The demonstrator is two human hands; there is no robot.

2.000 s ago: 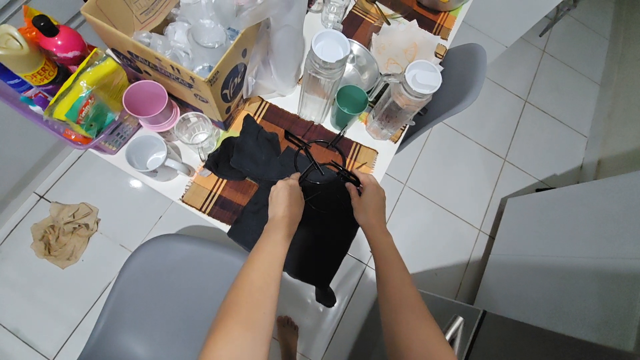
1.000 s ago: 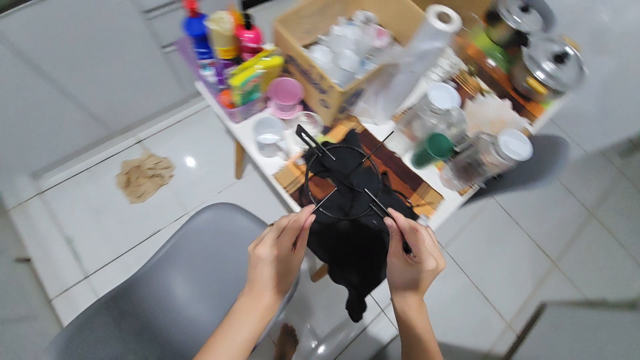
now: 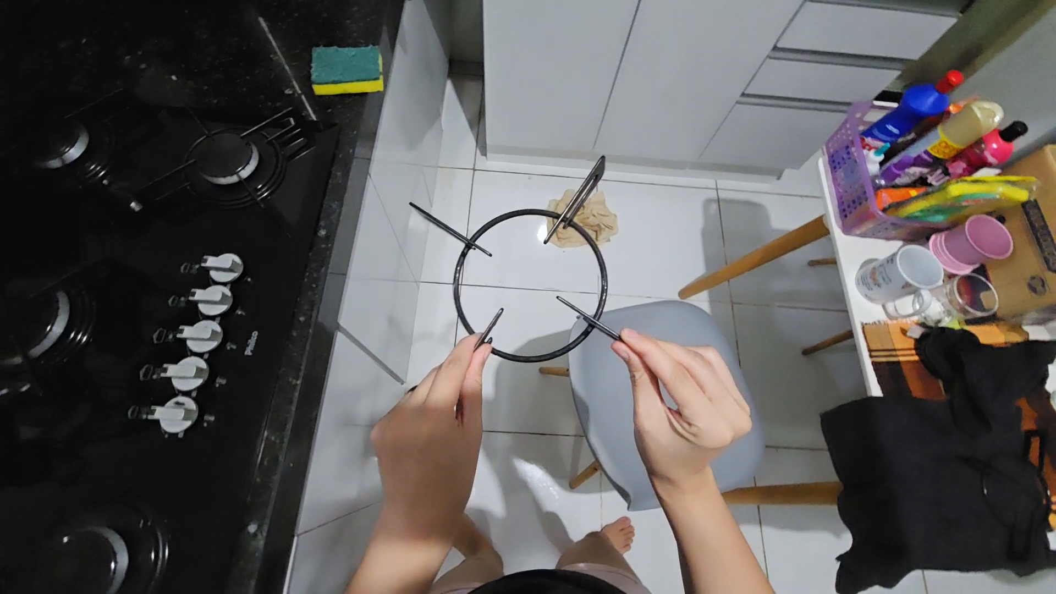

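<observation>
A round black metal burner grate (image 3: pixel 530 360) is held up in mid-air between my two hands. My left hand (image 3: pixel 437 412) pinches its lower left prong, and my right hand (image 3: pixel 689 400) pinches the lower right prong. Two further prongs point away from me, the upper right one long and looped. To the left is the black gas cooktop (image 3: pixel 285 330), where one burner (image 3: pixel 224 158) near the far edge has a grate over it. A black cloth (image 3: pixel 924 470) lies over the table edge at the right, with another dark grate (image 3: pixel 1035 478) on it.
A green and yellow sponge (image 3: pixel 347 70) lies on the black counter. A grey chair (image 3: pixel 668 388) stands between me and the table (image 3: pixel 850 289). Mugs (image 3: pixel 899 276), a purple basket of bottles (image 3: pixel 854 177) and a cardboard box (image 3: pixel 1023 256) are on the table. A beige rag (image 3: pixel 584 219) lies on the floor.
The view has swung from the table toward the cooktop. My hands have carried the grate away from above the black cloth, and it is now over the floor.
</observation>
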